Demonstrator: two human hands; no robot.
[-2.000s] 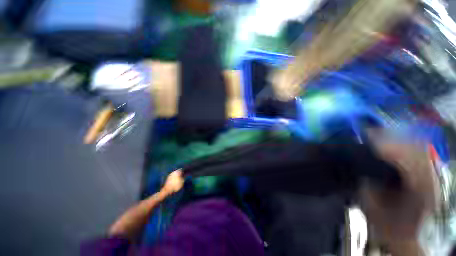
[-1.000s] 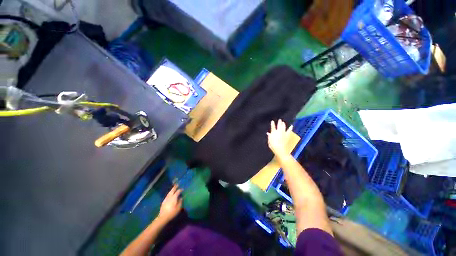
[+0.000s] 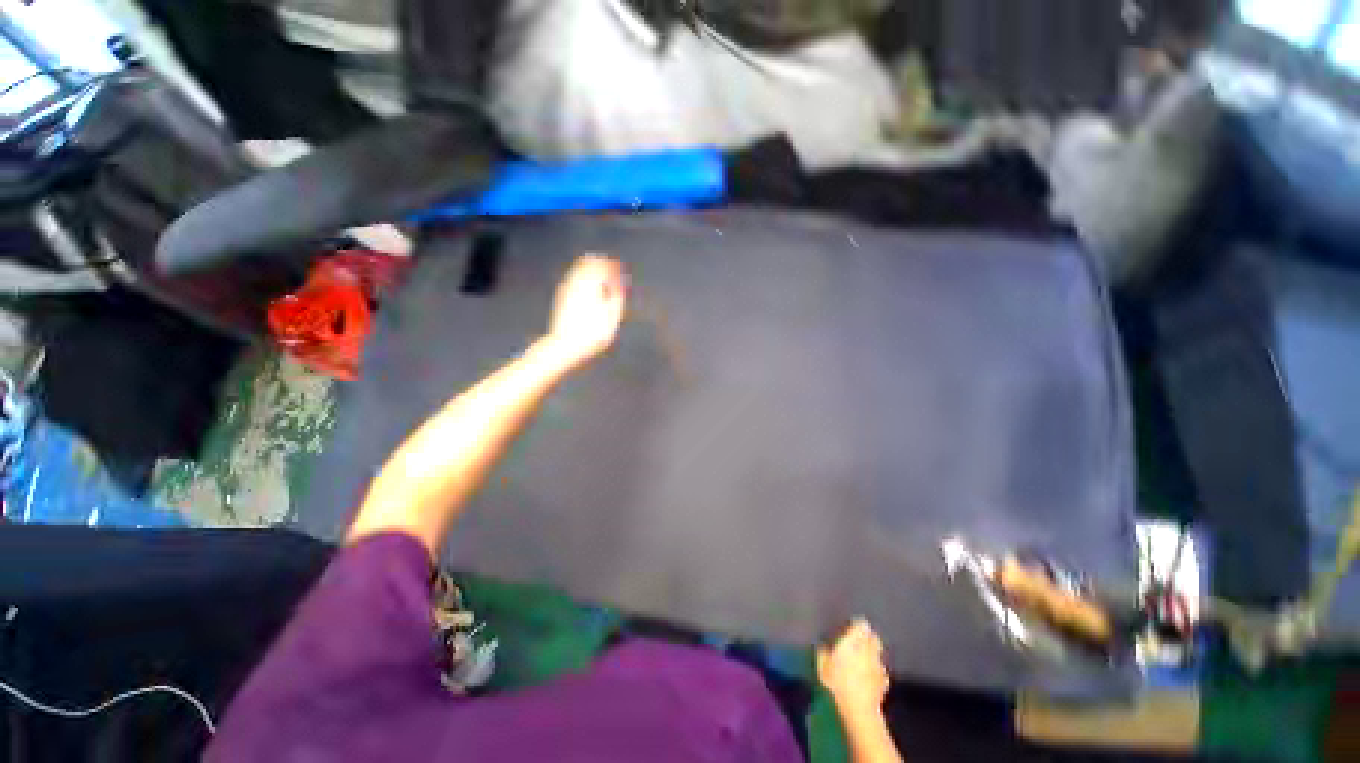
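The grey padded pressing table (image 3: pixel 776 403) lies in front of me, seen through motion blur. My left hand (image 3: pixel 592 306) is over its far left part, arm stretched out, fingers looking curled. No garment shows at it. My right hand (image 3: pixel 855 666) is low at the table's front edge, also blurred, and its fingers cannot be made out. The steam iron (image 3: pixel 1052 599) with its tan handle is on the table's near right corner, apart from both hands. A small black pad (image 3: pixel 482 263) lies on the table's far left.
A blue bar (image 3: pixel 612 182) and a long grey padded arm (image 3: pixel 321 194) are at the far edge. An orange-red plastic bag (image 3: pixel 336 310) is left of the table. A white card (image 3: pixel 1168 574) and cardboard (image 3: pixel 1107 719) are at the right end. Dark cloth (image 3: pixel 134 596) is at near left.
The view has swung from the crates and black trousers to the table. My right hand is off the trousers, which I no longer make out. My left arm has reached out over the table.
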